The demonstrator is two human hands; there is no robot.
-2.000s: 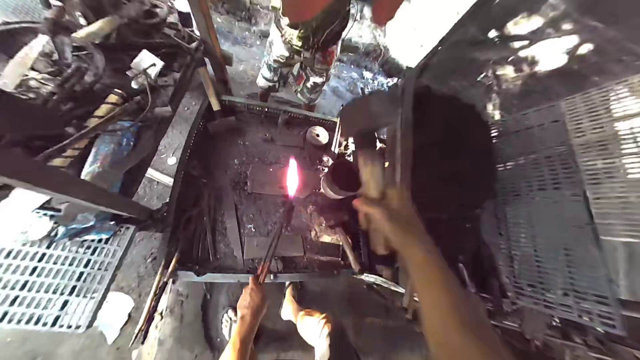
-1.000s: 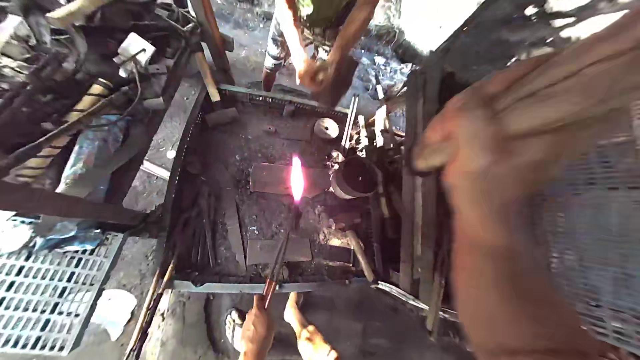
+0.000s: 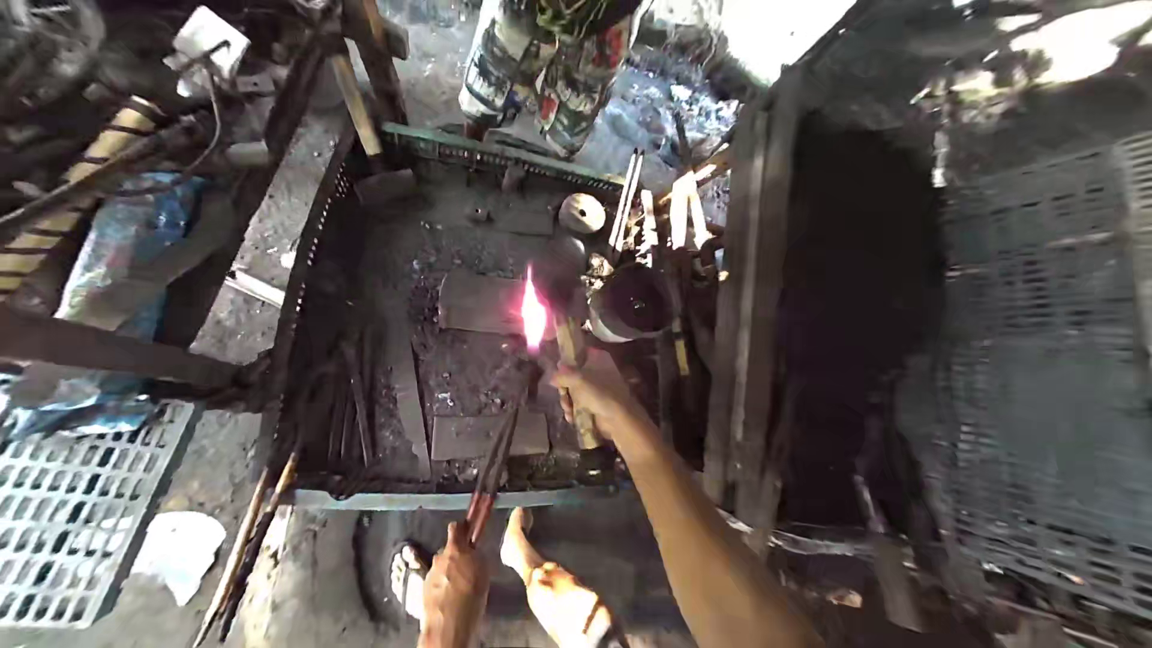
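Observation:
My left hand [image 3: 455, 576] grips the red handles of long metal tongs [image 3: 498, 445] at the bottom middle. At the tongs' far end a piece of glowing hot metal [image 3: 534, 317] stands out bright pink-white over the work area. My right hand [image 3: 594, 396] is closed around the wooden handle of a hammer [image 3: 569, 342]. The hammer's dark head is low, just right of the glowing piece; whether they touch cannot be told. Beneath lie flat dark metal plates [image 3: 490, 436].
A dark round pot [image 3: 630, 304] and a pale roll-like object [image 3: 582, 213] stand right of the glowing metal. Another hammer [image 3: 385, 184] lies at the upper left. A person in patterned trousers [image 3: 549, 72] stands beyond the frame's far edge. Plastic crates [image 3: 90, 513] lie at left and right.
My right hand with the hammer has come down from a raised position at the right to beside the glowing metal. The other person's hands, seen one second ago, are out of view.

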